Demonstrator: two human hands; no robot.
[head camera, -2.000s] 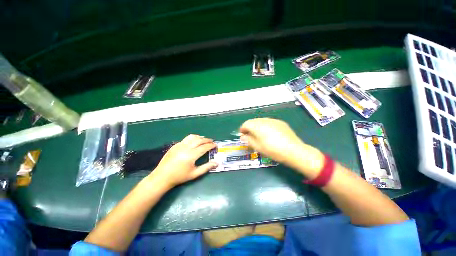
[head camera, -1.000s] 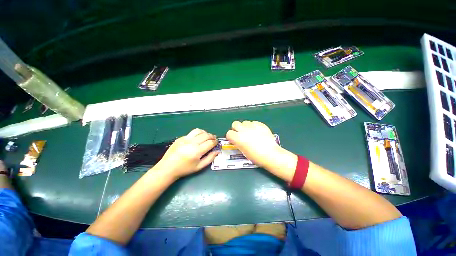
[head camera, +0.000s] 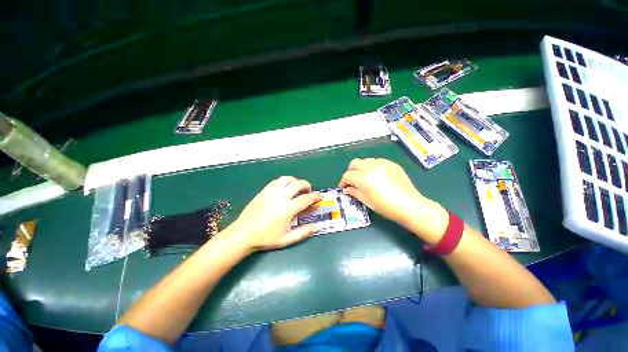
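A phone unit (head camera: 333, 214) lies open on the bench between my hands, with orange and black strips inside. My left hand (head camera: 277, 212) rests on its left end, thumb along the near edge and fingers over the far edge. My right hand (head camera: 377, 184) touches the far edge with its fingertips; whether something thin is between them cannot be told. A pile of black flex cables (head camera: 180, 232) with gold-coloured ends lies left of my left hand. A clear plastic bag (head camera: 118, 218) with dark strips inside lies further left.
Several phone units lie at the right, one alone (head camera: 504, 205) and two (head camera: 417, 132) across the white strip (head camera: 262, 146). More units are on the green conveyor (head camera: 275, 110). A white slotted tray (head camera: 566, 151) stands far right. A post (head camera: 43, 155) is at left.
The view has shifted. My left hand has moved further over the unit's left end. My right hand has drawn back to the far edge, uncovering the unit's right part. More of the cable pile shows.
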